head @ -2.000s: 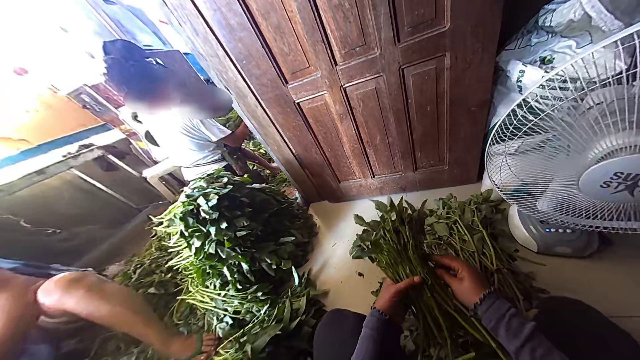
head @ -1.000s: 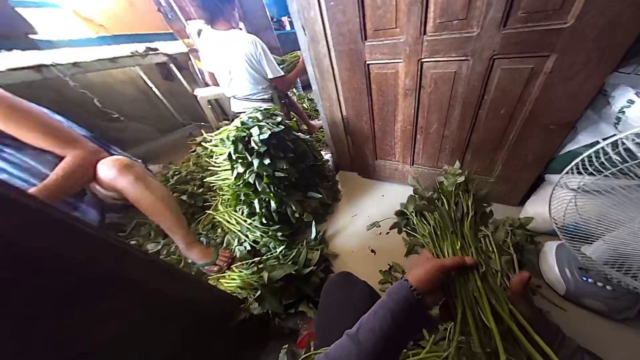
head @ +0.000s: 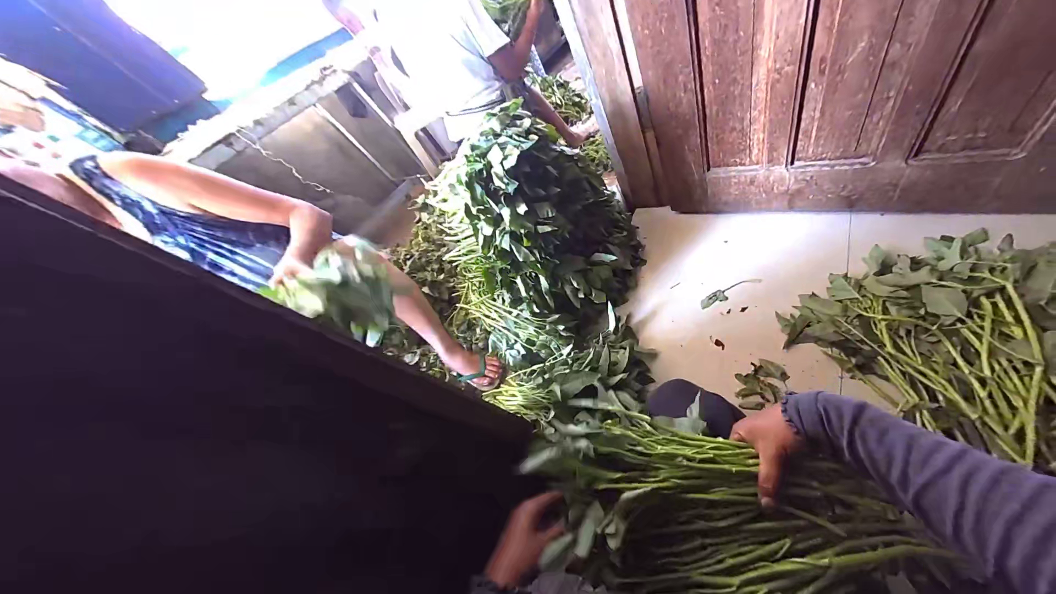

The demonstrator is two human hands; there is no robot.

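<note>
A large bundle of leafy green stems lies across the bottom of the head view, leaves at the left and stems running right. My right hand reaches over the stems and grips them from above, its sleeve coming in from the right. At the leafy end is my left hand, its curved fingers apart beside the leaves; its palm is partly hidden. Another pile of leafy stems rests on the tiled floor at the right. My dark-clad knee shows just behind the bundle.
A tall heap of greens stands in the doorway beside a wooden door. A seated person holds leaves at the left; another person is behind the heap. A dark panel fills the lower left. Loose leaves lie on the floor.
The view has swung left. My hands held the stems with leaves pointing toward the door; now the bundle lies sideways, leaves to the left. The seated person's hand now holds leaves.
</note>
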